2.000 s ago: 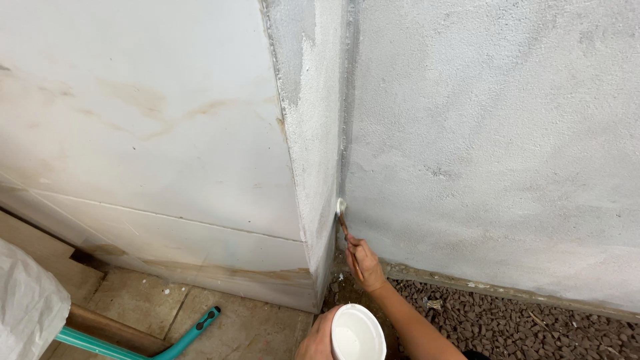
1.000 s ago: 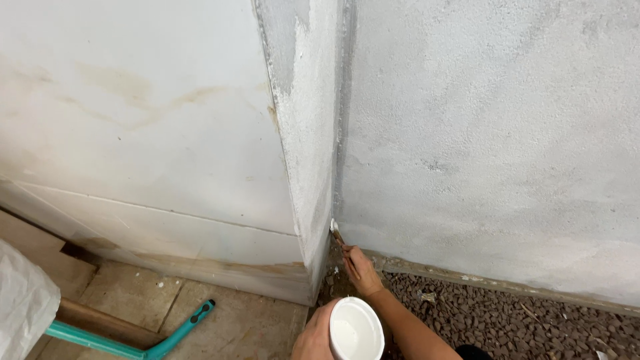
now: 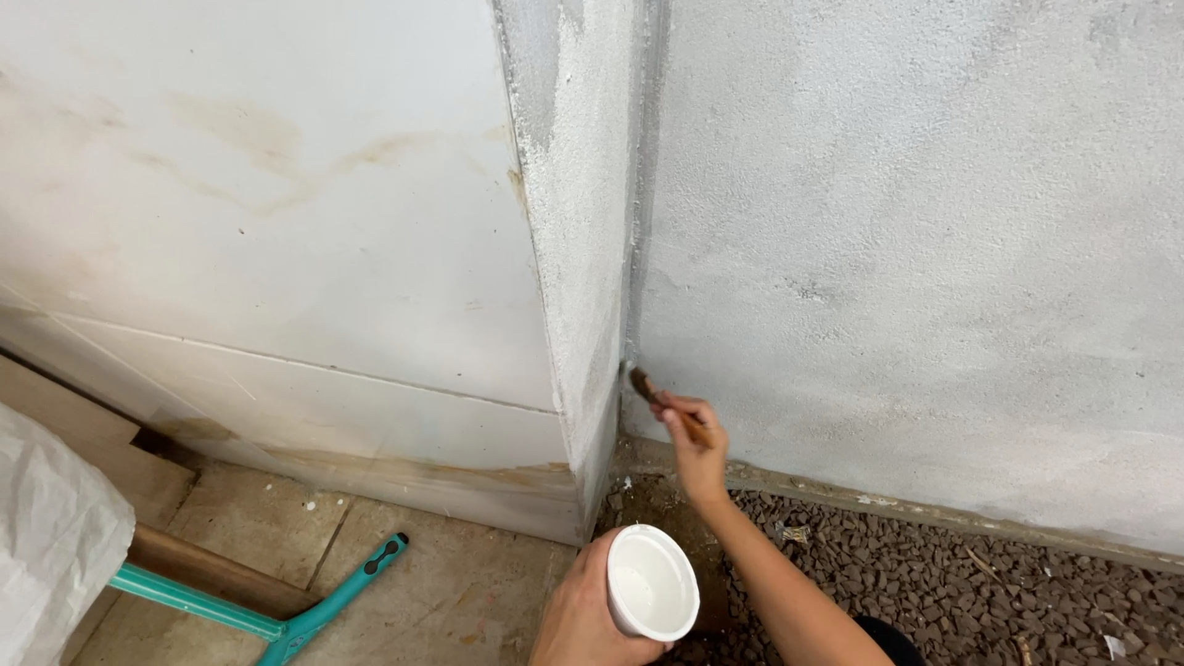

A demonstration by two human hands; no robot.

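Observation:
My right hand (image 3: pixel 696 444) grips the wooden handle of a small paintbrush (image 3: pixel 646 384). The brush's whitish tip is at the inner corner, where a narrow, partly white-coated wall strip (image 3: pixel 583 231) meets the rough grey-white wall (image 3: pixel 906 222). Below and to the left, my left hand (image 3: pixel 583 606) is closed around a white plastic cup (image 3: pixel 653 583), tilted so its mouth faces the camera. White paint seems to be inside the cup; its level is hard to tell.
Smooth stained panels (image 3: pixel 277 231) cover the wall at left. A teal metal frame (image 3: pixel 203 601), a wooden board (image 3: pixel 213 566) and a whitish plastic sheet (image 3: pixel 55 536) are at lower left over floor tiles (image 3: pixel 416 583). Brown gravel (image 3: pixel 888 573) lies along the right wall's base.
My right hand has moved the brush down the corner from where it was two seconds ago. The cup stays in my left hand, low in the view.

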